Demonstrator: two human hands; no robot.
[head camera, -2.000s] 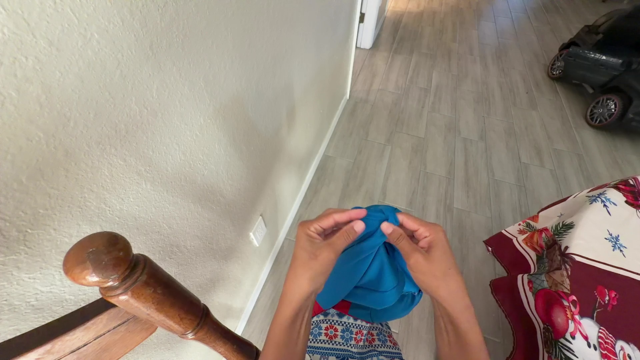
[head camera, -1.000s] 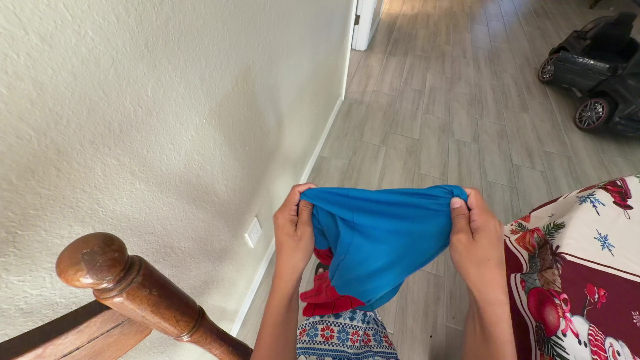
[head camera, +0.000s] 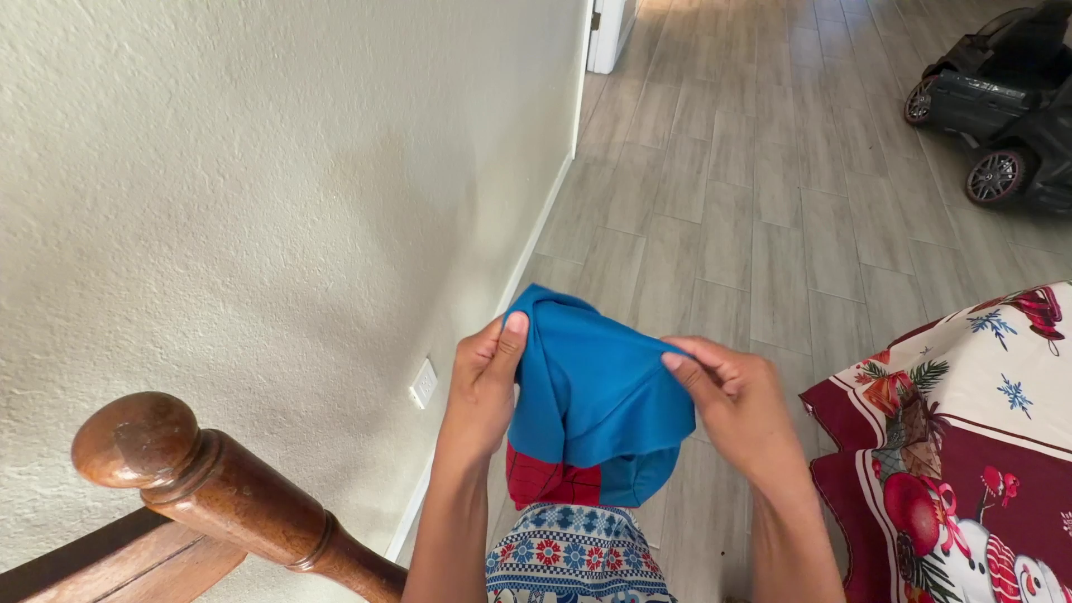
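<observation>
A blue and red cloth garment (head camera: 603, 385) hangs between my two hands, low in the middle of the head view. My left hand (head camera: 490, 377) pinches its upper left part, thumb on top. On the other side my right hand (head camera: 724, 385) grips the upper right edge between thumb and fingers. The blue fabric is folded over itself, and a red part with dark web-like lines shows below it. Under the garment, patterned fabric (head camera: 578, 553) in white, blue and red covers part of my body.
A turned wooden post (head camera: 243, 494) with a rail stands at lower left, beside a textured wall (head camera: 293, 209) with a wall plate (head camera: 424, 383). A snowman-print tablecloth (head camera: 997, 419) lies at right. A black toy car (head camera: 997, 109) stands on the tiled floor (head camera: 729, 226).
One second ago the blue cloth was stretched wide between both hands. Now my hands are closer together and lower, the cloth has slackened into folds, and its red part hangs beneath the blue.
</observation>
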